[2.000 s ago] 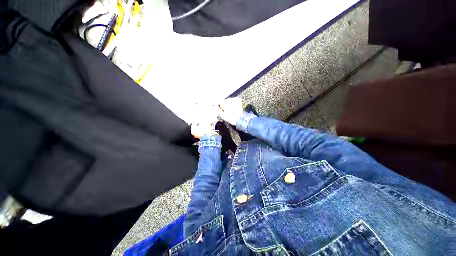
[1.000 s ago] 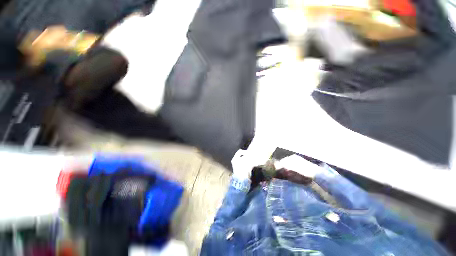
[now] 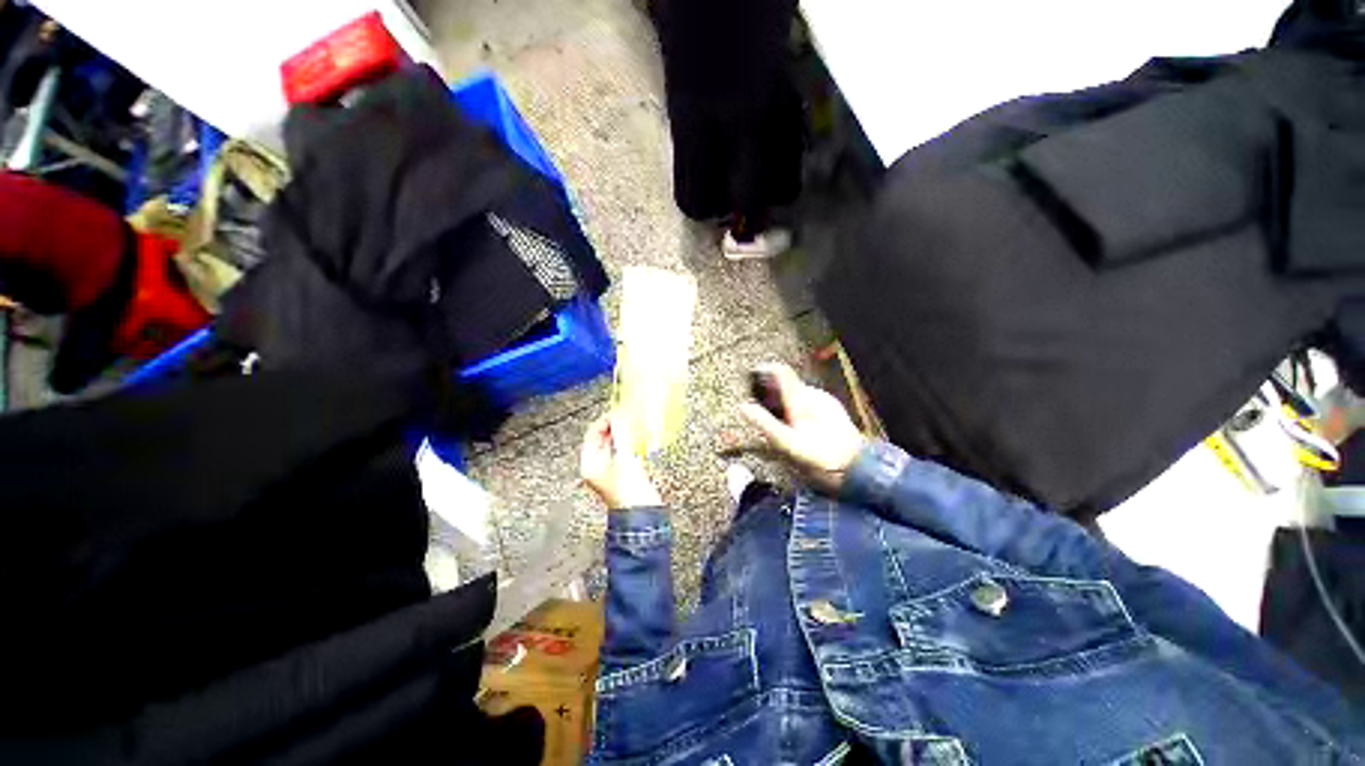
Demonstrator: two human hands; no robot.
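My left hand (image 3: pixel 615 467) holds a flat pale yellow pad or packet (image 3: pixel 653 352) by its lower end, upright in front of me over the floor. My right hand (image 3: pixel 810 428) is to the right of the pad, apart from it, and holds a small dark object (image 3: pixel 768 392) between thumb and fingers. What the dark object is, I cannot tell.
A blue crate (image 3: pixel 544 359) heaped with dark garments (image 3: pixel 374 210) stands at left, a red box on top. A cardboard box (image 3: pixel 547 681) is low left. Dark garments (image 3: pixel 988 285) hang over the white table at right. A person's shoe (image 3: pixel 756 243) is ahead on the speckled floor.
The view has swung left from the white table to the floor and crate. My hands were close together and now are apart. The yellow pad now shows clearly in my left hand.
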